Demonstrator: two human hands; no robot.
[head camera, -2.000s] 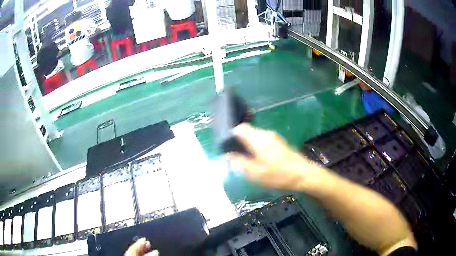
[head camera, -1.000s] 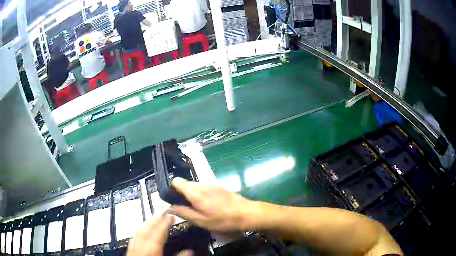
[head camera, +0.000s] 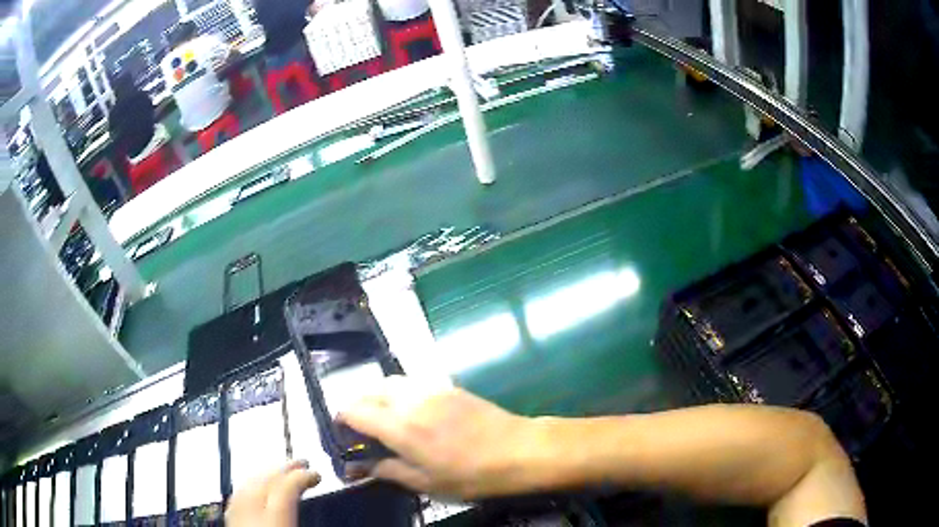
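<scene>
A black phone middle frame with a pale opening lies tilted at the right end of the row, over the white plate. My right hand grips its lower right edge. My left hand is at the bottom edge, partly cut off, at the lower end of the row's last frames; its grip is hidden. The row of phone frames with pale windows runs to the left. A dark block shows between my hands, mostly hidden.
Black trays are stacked at right. A flat black mat and a thin upright outline frame are behind the row. Clear strips lie on the green belt. A white post stands beyond; people sit on red stools.
My right hand has turned the phone frame from nearly on edge to flatter, its opening now showing. My left hand has moved left and down, apart from the right hand.
</scene>
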